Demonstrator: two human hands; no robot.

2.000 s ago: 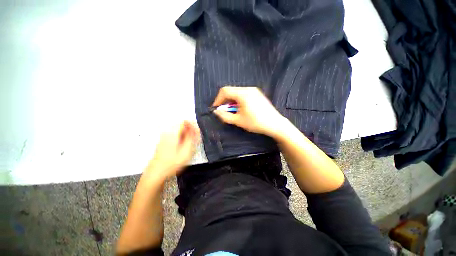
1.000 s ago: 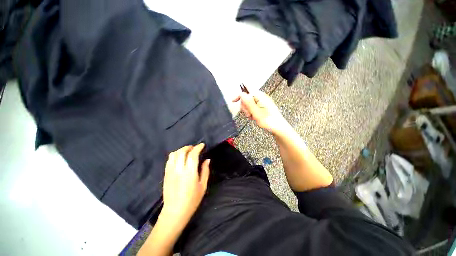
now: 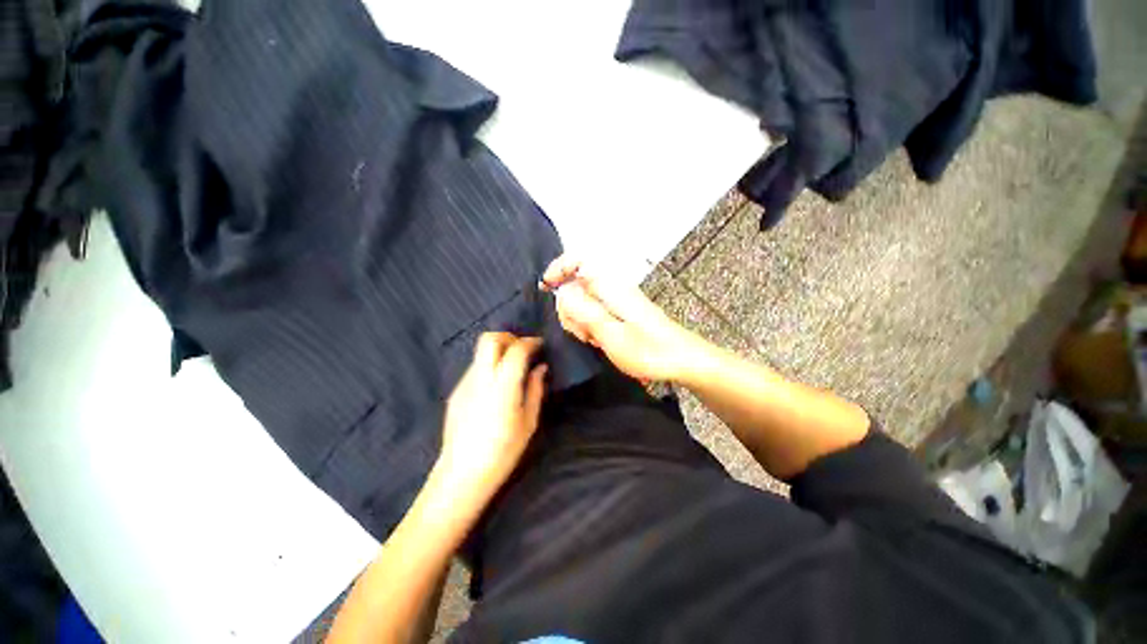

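Observation:
Dark pinstripe trousers or shorts [image 3: 365, 252] lie on the white tabletop with the waist end close to my body. Two straight dark pocket lines show below the waistband. My left hand [image 3: 494, 403] lies on the waistband area, fingers bent at the cloth; whether it pinches the cloth is hard to tell. My right hand [image 3: 616, 330] is at the garment's right edge, fingers closed around a small tool, probably thread snips [image 3: 557, 282], of which only a dark, thin part shows. A short pale thread [image 3: 359, 176] lies on the cloth.
A dark garment pile [image 3: 855, 88] hangs over the table edge at upper right. Another dark pile [image 3: 35, 164] is at far left. The white tabletop [image 3: 164, 466] ends above a speckled floor [image 3: 956, 277]. White plastic bags [image 3: 1063, 484] and brown items are at lower right.
The view has swung to the right since the first frame. My right hand has moved from beside the garment to its right edge. My left hand has stayed at the waistband since the second frame.

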